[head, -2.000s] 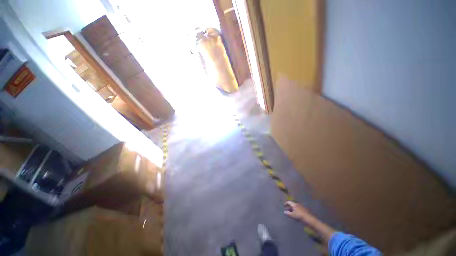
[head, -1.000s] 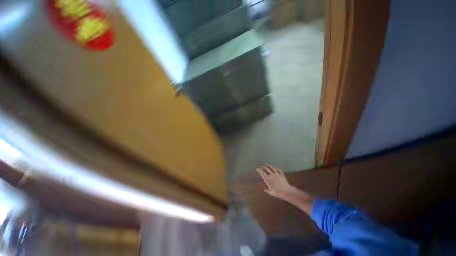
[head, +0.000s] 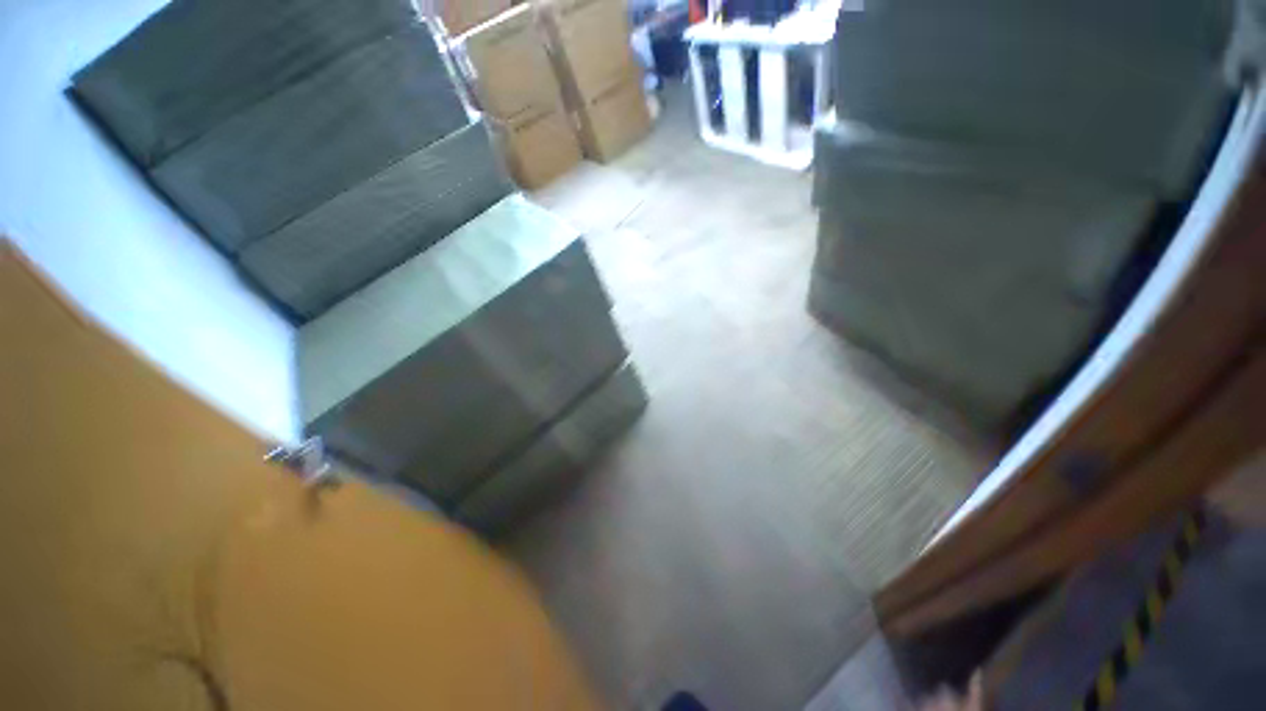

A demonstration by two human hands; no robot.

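Observation:
Greenish wrapped bales point(head: 472, 375) stand stacked along the left side beyond a doorway. More greenish bales point(head: 972, 250) are stacked on the right. A yellow-brown door point(head: 375, 597) fills the lower left, with a metal handle point(head: 313, 465) at its edge. My right hand point(head: 958, 695) shows only as a blurred, cut-off patch at the bottom edge by the door frame; its fingers cannot be made out. My left hand is not in view.
A floor passage point(head: 708, 361) runs between the bales. Brown cartons point(head: 555, 84) and a white slatted frame or desk side point(head: 757, 97) stand at the back. The brown door frame point(head: 1083, 472) is on the right, with yellow-black floor tape point(head: 1145, 611) beyond it.
The view has turned from the corridor through the doorway to the room. The bales appear nearer and the door fills the lower left. My right hand has dropped to the bottom edge.

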